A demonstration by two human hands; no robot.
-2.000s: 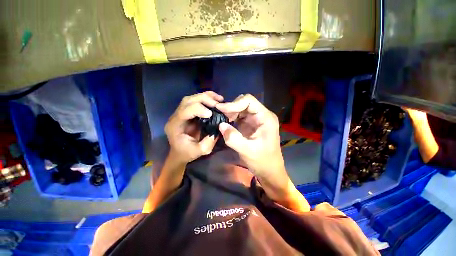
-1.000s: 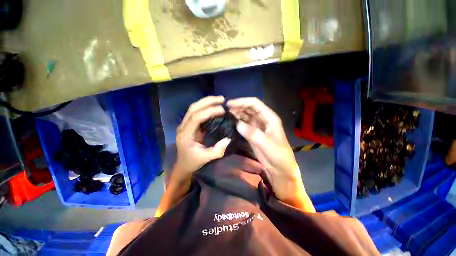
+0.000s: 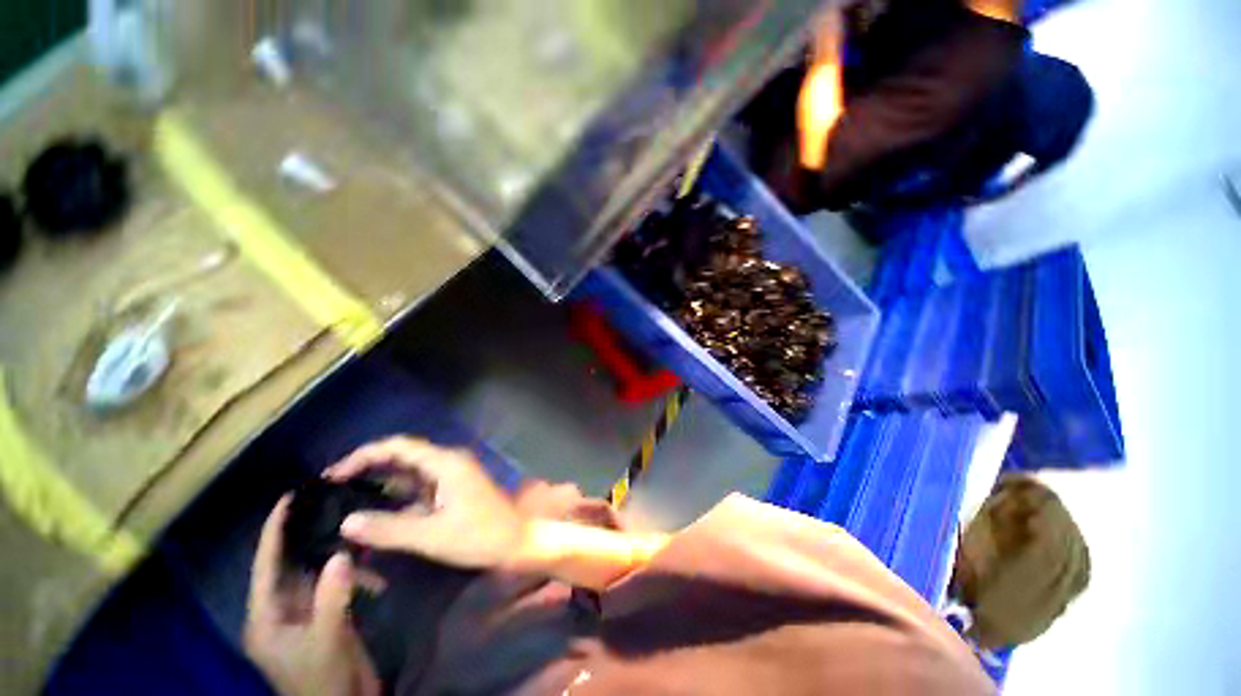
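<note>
A black hair piece (image 3: pixel 321 519) is held between my two hands over my lap, just off the bench's front edge. My left hand (image 3: pixel 302 612) cups it from the lower left, fingers on its outer side. My right hand (image 3: pixel 433 506) grips it from the right, with thumb and fingers bent over it. The piece is dark and blurred, and much of it is hidden by the fingers. I cannot tell whether a second part is in it.
The cardboard-covered bench (image 3: pixel 225 388) bears a small white dish (image 3: pixel 129 367), yellow tape (image 3: pixel 252 224) and a black piece (image 3: pixel 75 186). A clear screen (image 3: pixel 524 123) stands at its right. Beyond are a blue crate of dark-brown parts (image 3: pixel 762 313), stacked blue crates (image 3: pixel 980 340) and another person (image 3: pixel 925 95).
The view has swung and tilted to the right. The left crate has left the picture, and the person and stacked crates have come in. Both hands still hold the black piece.
</note>
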